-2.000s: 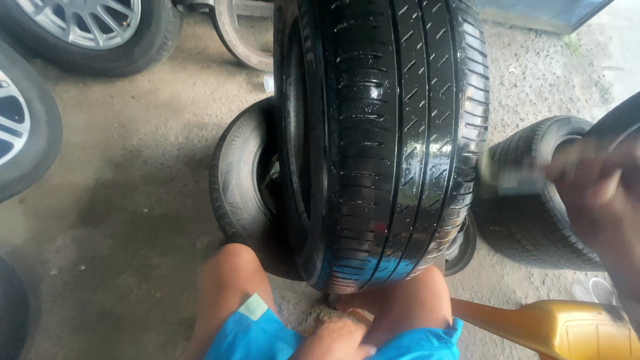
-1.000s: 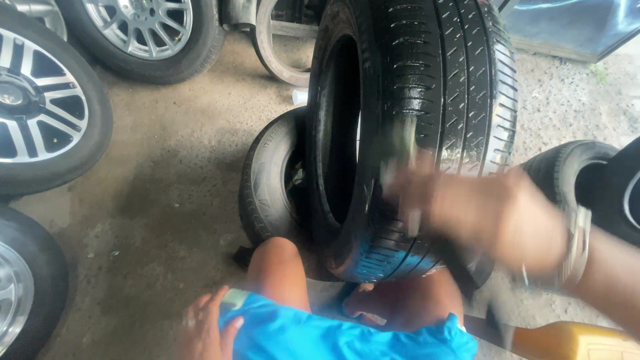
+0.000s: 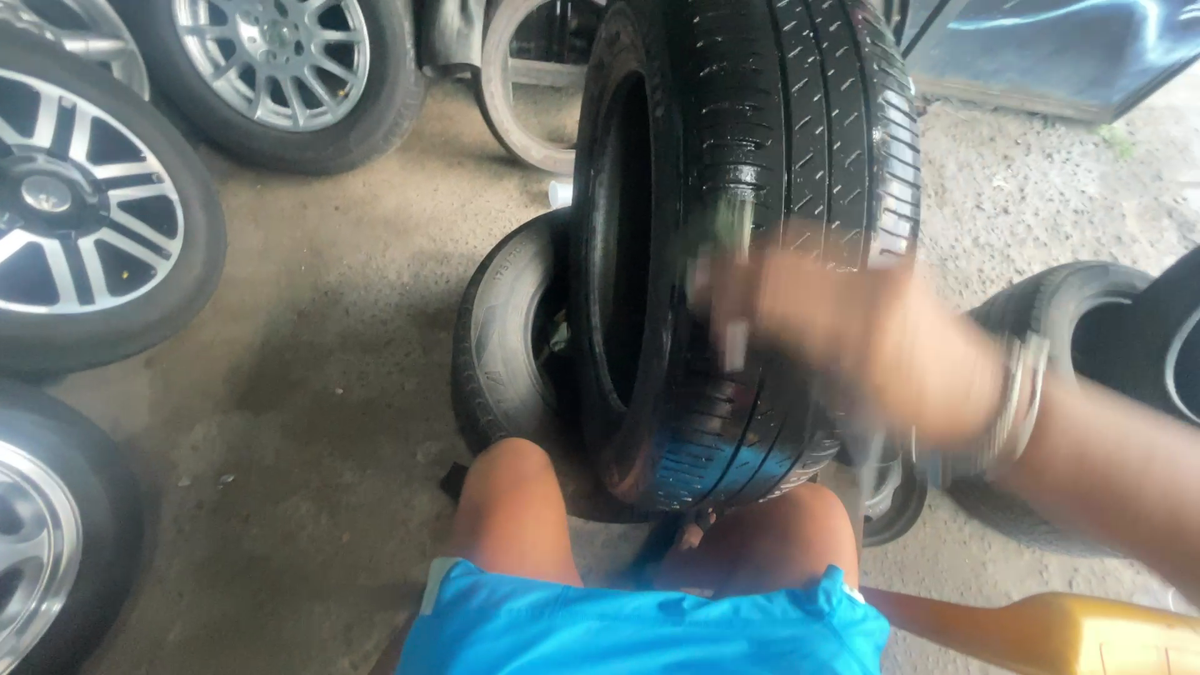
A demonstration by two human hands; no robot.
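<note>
A wet, glossy black car tire (image 3: pixel 816 122) stands upright before my knees, its tread turned toward me. My right hand (image 3: pixel 825 319), blurred and with a bracelet at the wrist, is in front of the tread near its left shoulder. It grips a small pale tool (image 3: pixel 734 230), perhaps a brush, whose blurred end lies against or close to the tread. My left hand is out of the picture. Behind and left of the wet tire, a duller tire (image 3: pixel 506 347) rests on the floor.
Wheels with alloy rims (image 3: pixel 141 202) line the left side and top left. More tires (image 3: pixel 1041 291) are at the right, and a yellow plastic container (image 3: pixel 1106 628) is at the lower right. A dark glossy panel (image 3: pixel 1050 56) stands at the top right.
My right hand has moved left from beyond the tire's right side to the left part of its tread. My left hand, seen at my shorts one second ago, has left the view.
</note>
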